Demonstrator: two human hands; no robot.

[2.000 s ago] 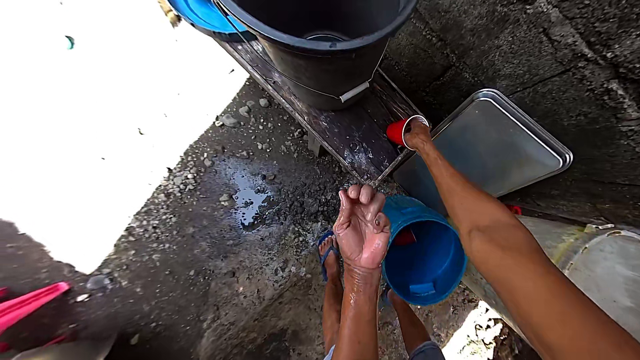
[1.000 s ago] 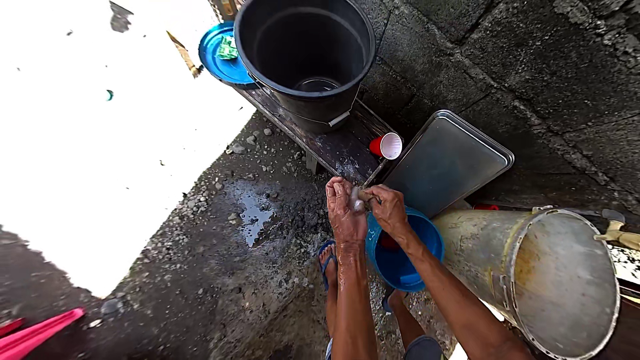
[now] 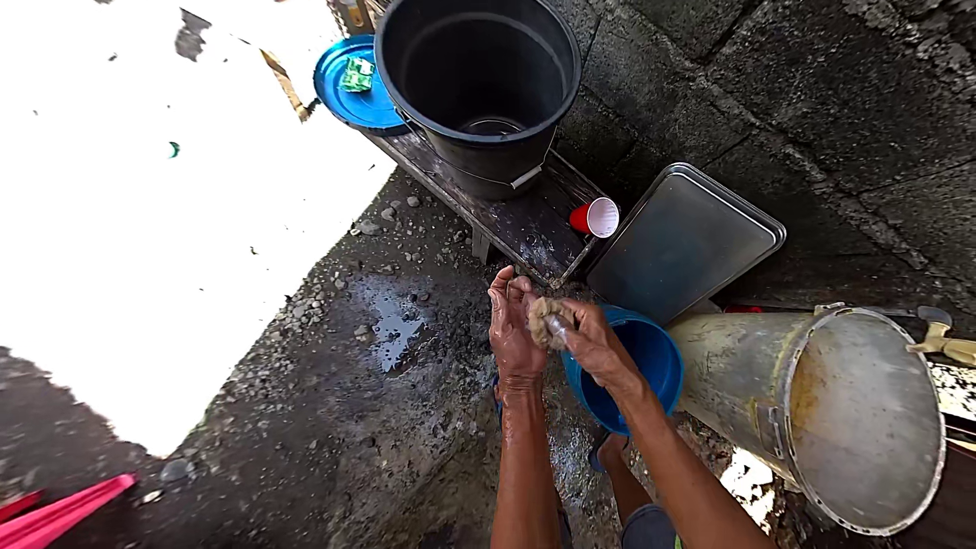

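Observation:
My left hand, wet, is held palm up with its fingers loosely curled, left of a blue plastic bucket. In my right hand is a tan, fibrous scrubbing pad, pressed against the left hand's palm and fingers. Just above the hands is the end of a dark wooden bench. On it a red plastic cup with a white inside lies tilted beside a large black bucket. A metal tray leans against the wall.
A blue lid with a green packet on it is beside the black bucket. A large lidded drum is at the right, below a concrete block wall. Wet, stony ground and a pink object are at the left.
Two seconds ago my right hand was at the red cup on the bench; now it is at my left hand with the scrubbing pad. The cup stays on the bench, let go. The view has shifted.

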